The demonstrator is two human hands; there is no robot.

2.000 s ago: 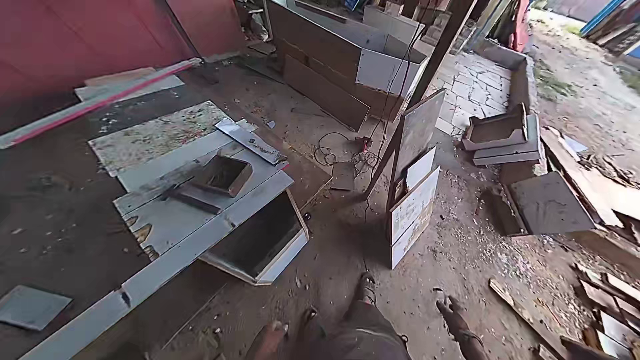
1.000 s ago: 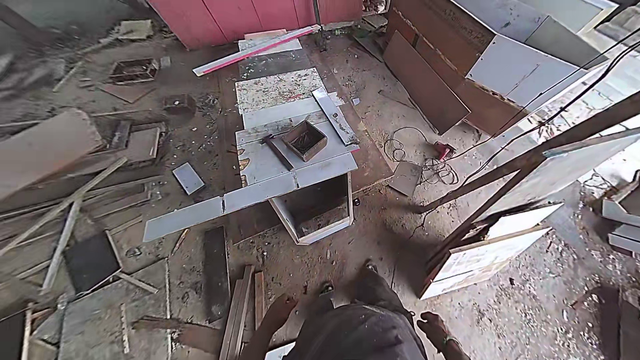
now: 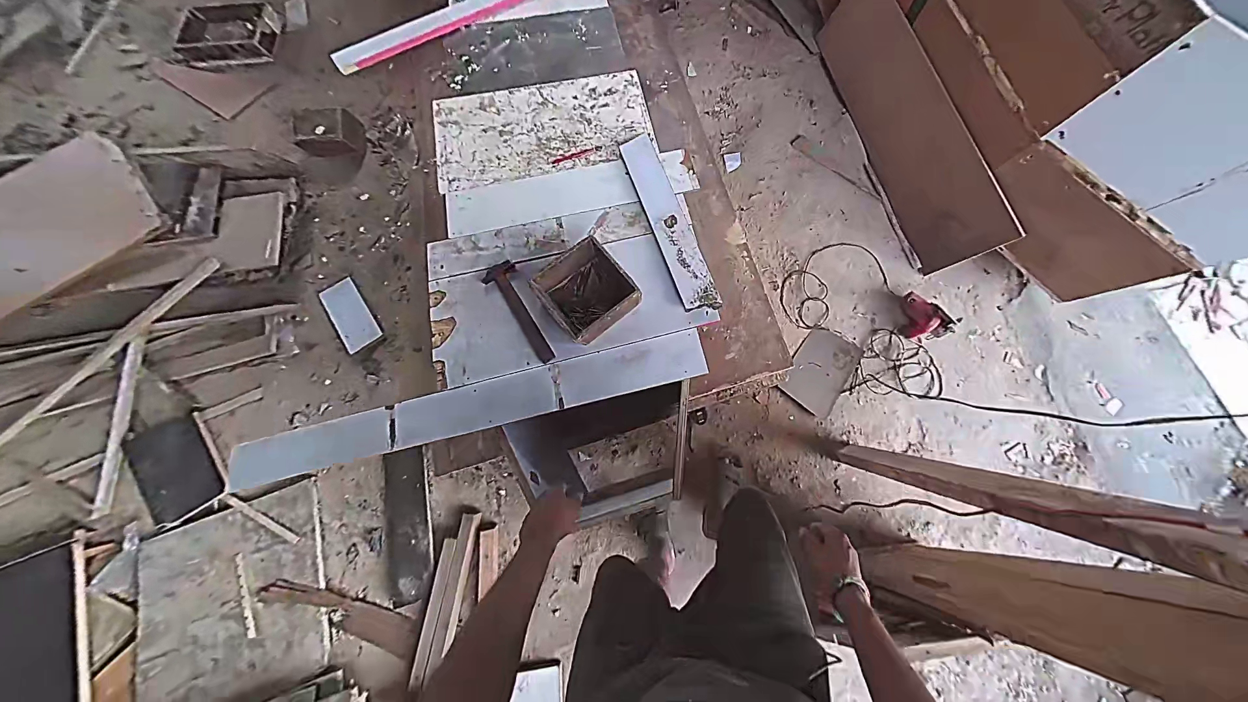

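My left hand (image 3: 552, 517) is at the near left corner of an open wooden frame (image 3: 624, 499); whether its fingers grip the edge is not clear. My right hand (image 3: 829, 558) hangs beside my right knee, seemingly with nothing in it, its fingers partly hidden. Beyond the frame, white boards (image 3: 487, 322) form a work surface. On them lie a hammer (image 3: 522, 312), a small wooden box of nails (image 3: 587, 291) and a narrow white board strip (image 3: 668, 224). A long white strip (image 3: 312, 447) sticks out to the left.
A red power tool (image 3: 924, 317) with a looped cable (image 3: 902, 366) lies on the ground at right. Large brown panels (image 3: 921, 146) stand behind it. Wooden posts (image 3: 1053, 595) cross the lower right. Scrap boards (image 3: 127, 370) litter the left side, and several planks (image 3: 453, 585) lie near my left arm.
The view has swung left and closer to the boards. My left hand has moved forward to the near corner of the open frame.
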